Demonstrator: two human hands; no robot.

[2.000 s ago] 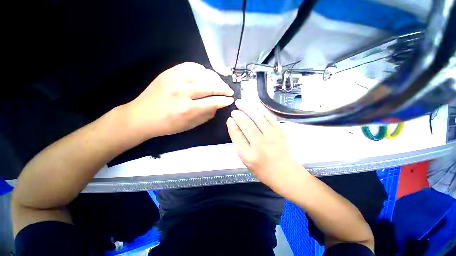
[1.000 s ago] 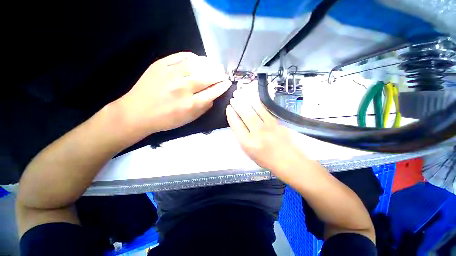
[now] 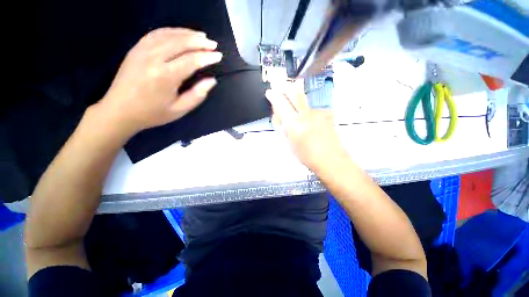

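A black fabric panel lies on the white table, its right edge at the presser foot of the sewing machine. My left hand is over the cloth left of the foot, fingers apart and bent, holding nothing that I can see. My right hand is just below and right of the foot, its fingertips at the panel's right edge. Whether it grips the cloth cannot be told. A dark thread runs down to the needle area.
Scissors with green and yellow handles lie right of the machine. A measuring tape runs along the table's front edge. Below are a blue crate, black cloth heaps and a red-orange bin. Large black cloth covers the left.
My left hand has lifted off the seam area and moved left and up, its fingers opened. My right hand stays near the foot. The view has shifted, showing more of the table and the scissors.
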